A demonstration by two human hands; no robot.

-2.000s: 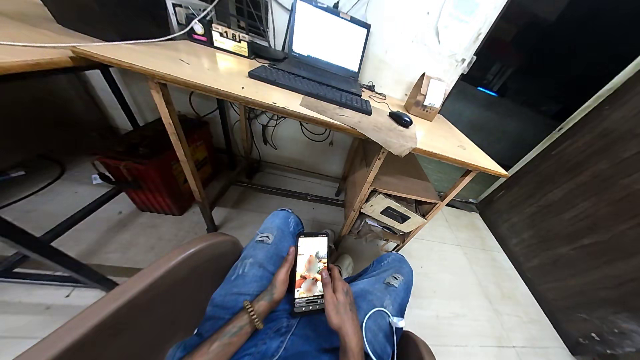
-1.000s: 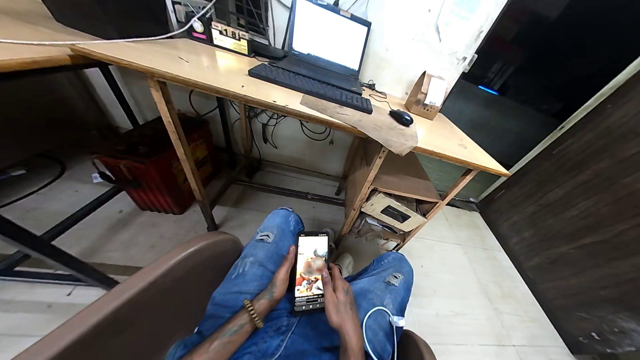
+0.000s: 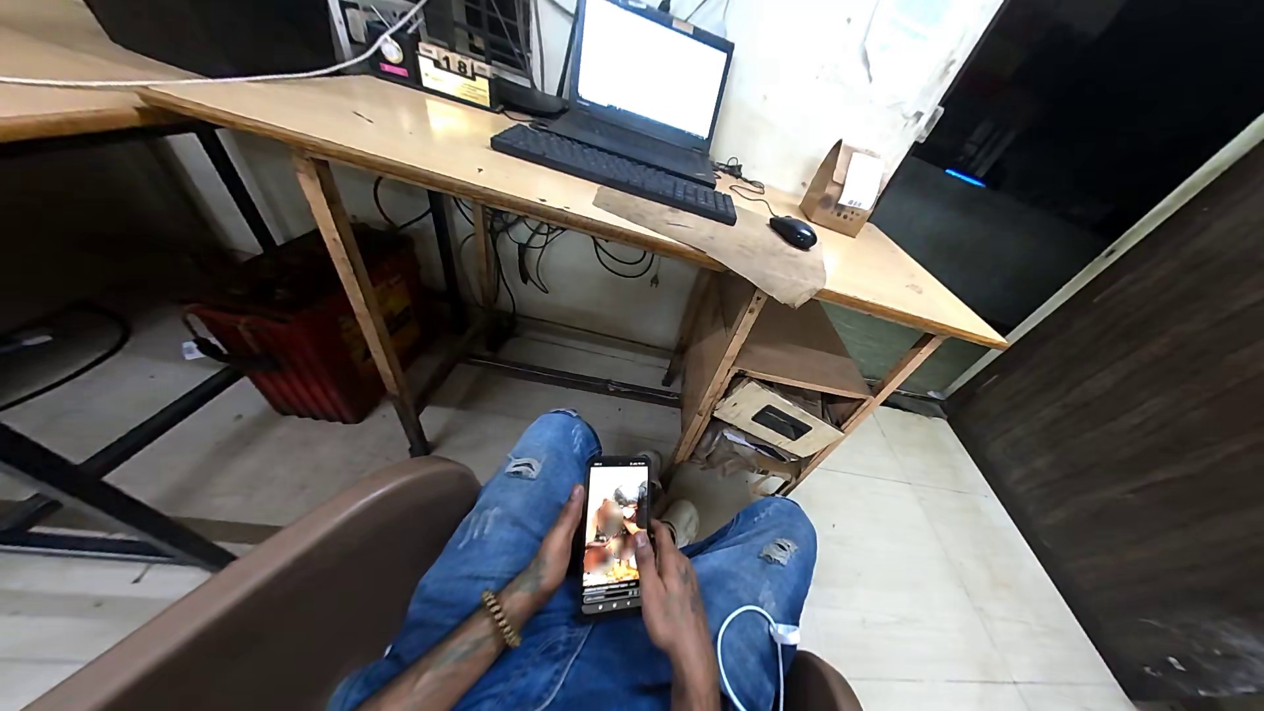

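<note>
A black smartphone [image 3: 614, 533] with a lit, colourful picture on its screen is held upright above my lap, over blue ripped jeans [image 3: 533, 494]. My left hand [image 3: 561, 553], with a beaded bracelet on the wrist, grips the phone along its left edge. On the right edge is my right hand [image 3: 671, 583], its thumb over the lower right part of the screen and its fingers behind the phone. A white cable [image 3: 726, 642] loops over the right thigh.
Ahead stands a wooden desk [image 3: 395, 123] with a laptop [image 3: 647, 79], a keyboard [image 3: 612, 170], a mouse [image 3: 793, 232] and a small cardboard box [image 3: 842, 188]. A red battery case [image 3: 326, 346] lies under it at left. The brown chair's armrest [image 3: 326, 563] is beside my left arm.
The picture on the phone screen has changed slightly. Both hands keep their hold on the phone.
</note>
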